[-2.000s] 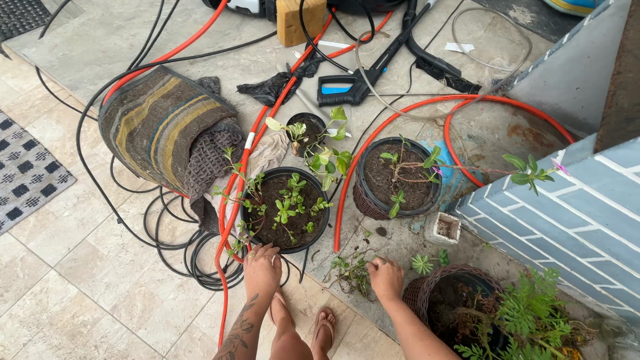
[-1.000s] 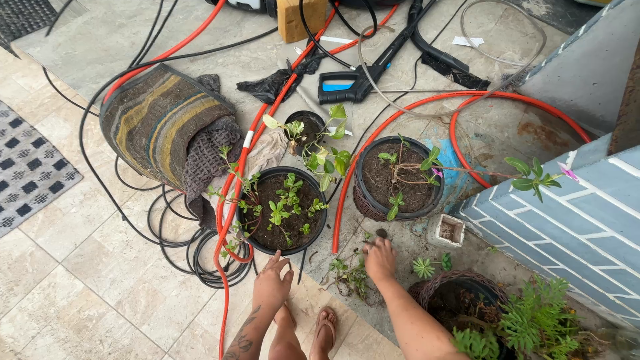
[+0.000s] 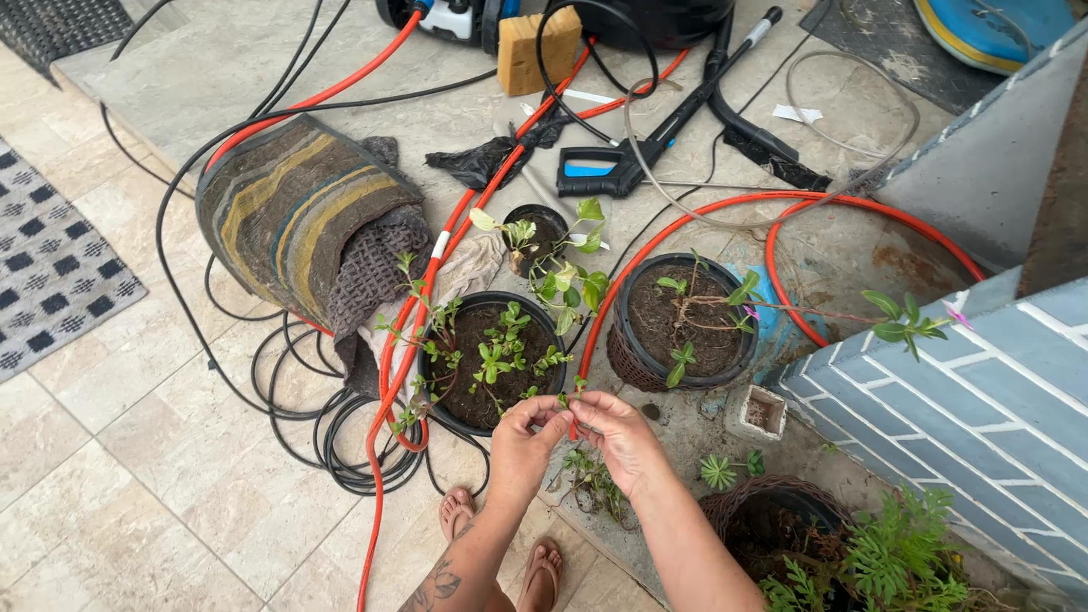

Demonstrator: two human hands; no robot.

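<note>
My left hand [image 3: 531, 433] and my right hand [image 3: 614, 432] meet just below the rim of a black pot of soil with small green plants [image 3: 493, 361]. Between their fingertips they pinch a small leafy plant sprig [image 3: 564, 403]. Under my right forearm, a loose bunch of pulled plants [image 3: 595, 484] lies on the concrete. Up and to the right stands a wicker-sided pot [image 3: 687, 323] with a long-stemmed plant bearing a pink flower. A small black pot with a variegated plant [image 3: 535, 238] is behind the first pot.
An orange hose [image 3: 680, 223] curves among the pots. Coiled black hose [image 3: 365, 450], a striped mat [image 3: 297, 212] and a pressure washer gun [image 3: 625, 166] lie about. A square white container [image 3: 758, 414], a ferny potted plant [image 3: 901, 544] and a blue brick-patterned wall [image 3: 943, 416] are at the right.
My hands have come together from apart, my right hand leaving the area by the loose bunch of plants. A small sprig now shows between the fingertips.
</note>
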